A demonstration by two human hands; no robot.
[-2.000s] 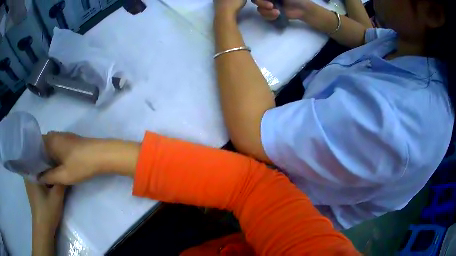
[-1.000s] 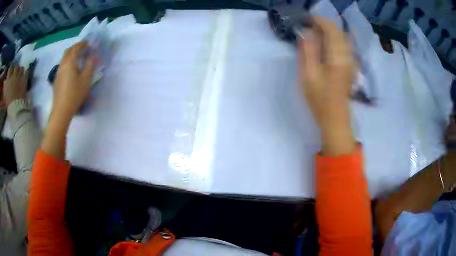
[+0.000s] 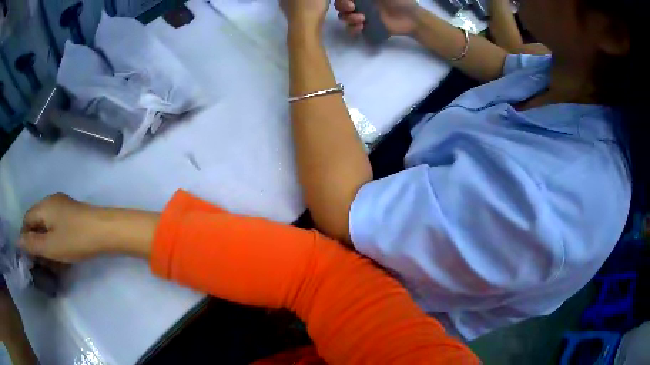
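Observation:
My right hand, bare with an orange sleeve, is at the left edge with fingertips closed on a thin milky-white bag. The bag is cut off by the picture's edge. A dark grey part, probably a unit's handle, shows blurred below the hand. A bare forearm, seemingly my left, enters at the lower left; its hand is out of the picture. A dark grey blower unit lies at the back left, its barrel leftward, with crumpled milky-white bags against and partly over it.
Retail boxes stand along the upper left. A person in a light blue shirt sits close on the right, arm across the white bench, holding a grey unit. Blue plastic items are at the lower right.
The view has swung right since one second ago, when my hands were wide apart. My right hand is now at the left edge on a bag. More bag material lies by the grey unit than two seconds ago.

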